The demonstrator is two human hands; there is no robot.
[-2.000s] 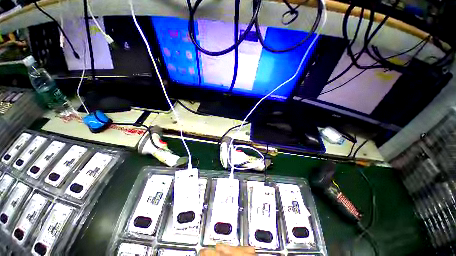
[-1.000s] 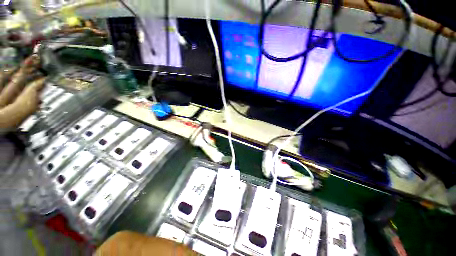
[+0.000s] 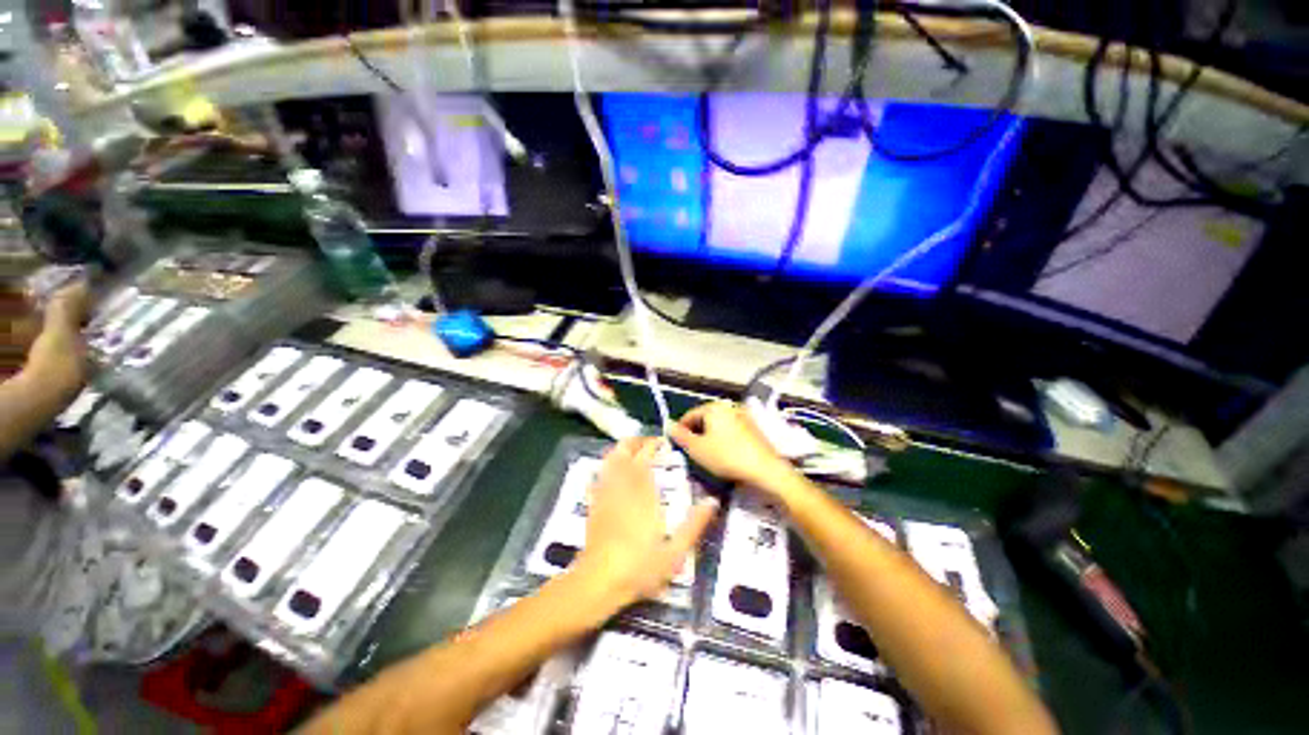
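Note:
The clear blister tray (image 3: 505,586) lies in front of me with white electronic units (image 3: 752,572) in its pockets, black ovals facing up. My left hand (image 3: 629,520) lies over a unit in the second pocket of the far row, fingers and thumb at its sides, hiding most of it. My right hand (image 3: 729,442) has its fingertips pinched at that unit's far end, where a white USB cable (image 3: 626,259) comes down. The plug is hidden by the fingers. A second white cable (image 3: 919,256) runs down behind my right hand; its end is hidden.
Another full tray (image 3: 376,488) lies at left, beside a person's arm (image 3: 50,359). White scanners (image 3: 596,399) lie behind my tray, a black handheld tool (image 3: 1094,582) right of it. A blue mouse (image 3: 462,333), bottle (image 3: 345,241) and monitors (image 3: 782,187) stand beyond. Black cables hang down.
Both hands have come in over the tray, the left onto a unit, the right to the cable end. Earlier only part of one hand showed at the bottom edge. The view has turned left.

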